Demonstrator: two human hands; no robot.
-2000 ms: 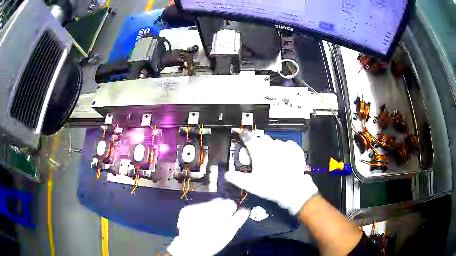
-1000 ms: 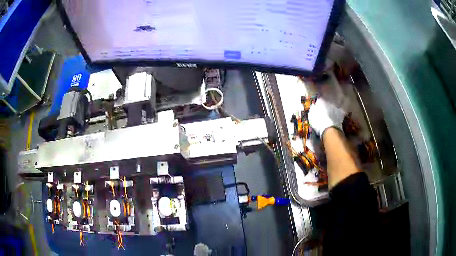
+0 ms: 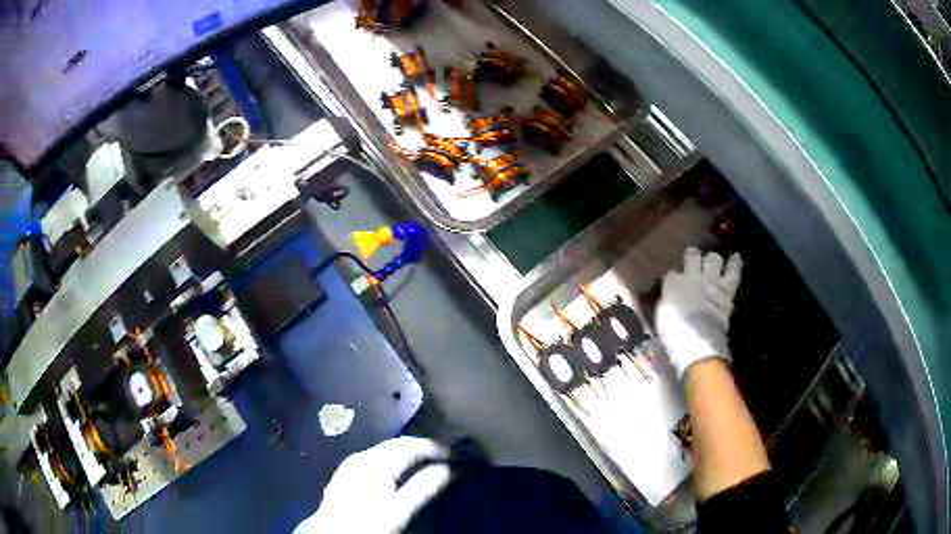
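Observation:
My right hand (image 3: 697,313), in a white glove, is over the right near tray (image 3: 667,485), just right of a short row of dark coils (image 3: 592,349) with thin orange leads. Its fingers are apart and no coil shows in it; the underside of the palm is hidden. My left hand (image 3: 381,485), also gloved, is blurred and cut off at the bottom edge; its fingers are unclear. The fixture nest (image 3: 212,334) nearest the trays holds no coil. The other nests hold wound coils (image 3: 139,389) with orange leads.
The right upper tray (image 3: 459,214) holds a loose heap of orange coils (image 3: 495,172). A blue air nozzle with a yellow tip (image 3: 372,242) and a black ribbed block (image 3: 282,295) are between fixtures and trays. The monitor (image 3: 94,73) is at upper left. A white patch (image 3: 336,419) lies on the blue table.
The view has swung right. My right hand has left the upper tray and is now over the near tray. My left hand shows more fully at the bottom.

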